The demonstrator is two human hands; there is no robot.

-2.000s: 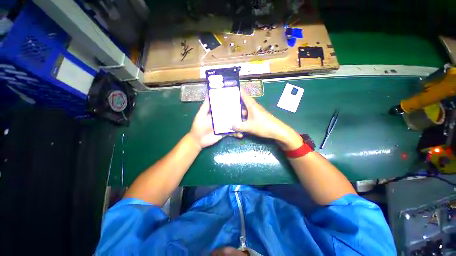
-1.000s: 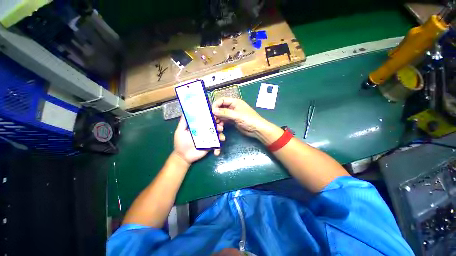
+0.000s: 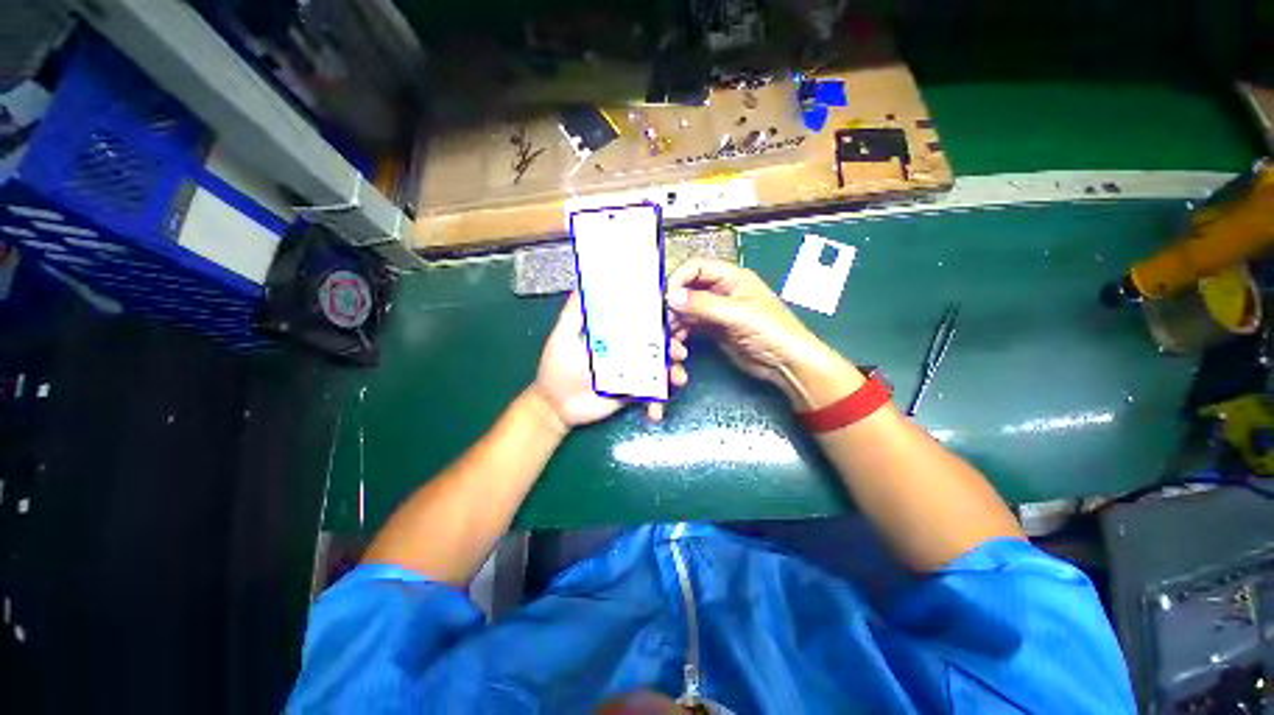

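A smartphone with a lit, mostly white screen stands out above the green mat, its long side pointing away from me. My left hand holds it from below, with fingertips showing at its right edge. My right hand is at the phone's right side, thumb and forefinger close together near the edge. Whether it touches the phone or pinches something small is unclear.
Screw boxes lie behind the phone. A white card and tweezers lie right. An orange screwdriver and tape roll are far right. A wooden board bears loose parts. A cooling fan and blue basket are left.
Two seconds ago both hands held the phone; my right hand has since come off to its right side. The screen is now almost all white. The view swung away and back.
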